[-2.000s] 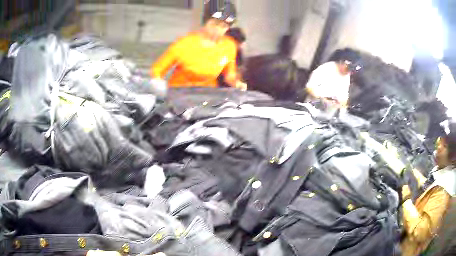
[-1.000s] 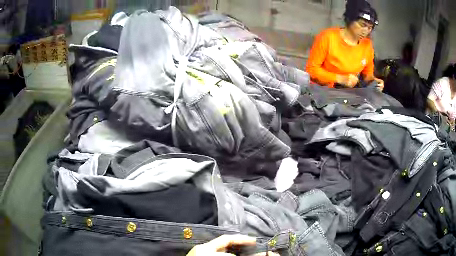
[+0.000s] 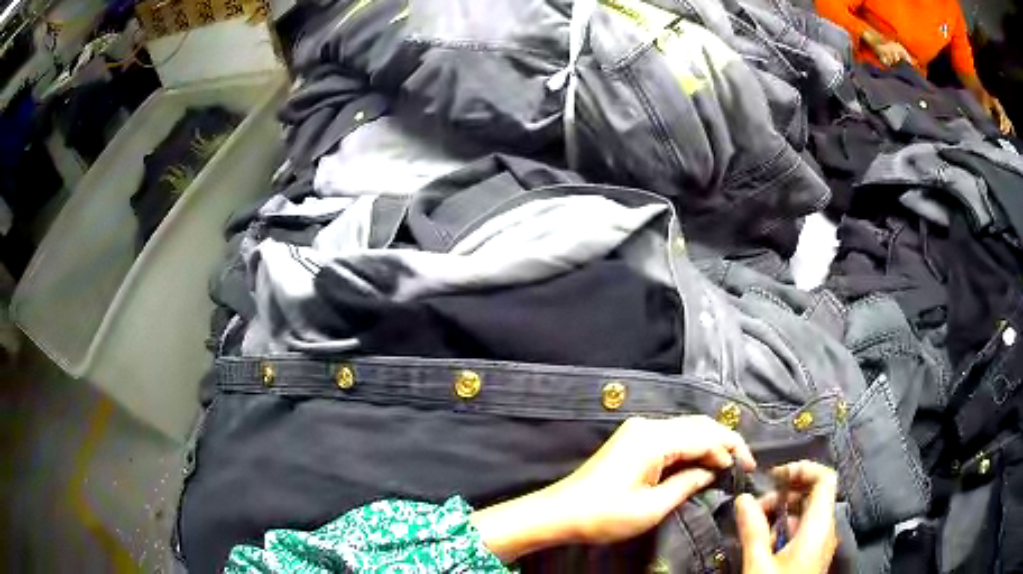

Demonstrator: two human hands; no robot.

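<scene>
A charcoal denim jacket (image 3: 370,448) lies spread in front of me. Its button placket (image 3: 538,390) runs across it with several gold buttons, and faded grey cloth and a black inner part lie behind. My left hand (image 3: 639,477), bare under a green-and-white patterned sleeve, pinches dark denim just below the placket's right part. My right hand (image 3: 791,521) is beside it at the lower edge, partly cut off, thumb and fingers curled around a small dark and blue thing that looks like thread snips (image 3: 782,525), mostly hidden. Two more buttons show below the hands.
A large tied garment bundle (image 3: 662,101) stands behind the jacket. A white scrap (image 3: 814,251) lies right of it. More dark garments (image 3: 970,280) are heaped at the right. An off-white tub (image 3: 168,280) and a carton (image 3: 213,51) are at the left. A person in orange (image 3: 925,34) is at the top right.
The view has swung left and down, so the placket and jacket sit higher and more central. My hands, earlier barely in at the bottom edge, now show close together at the denim.
</scene>
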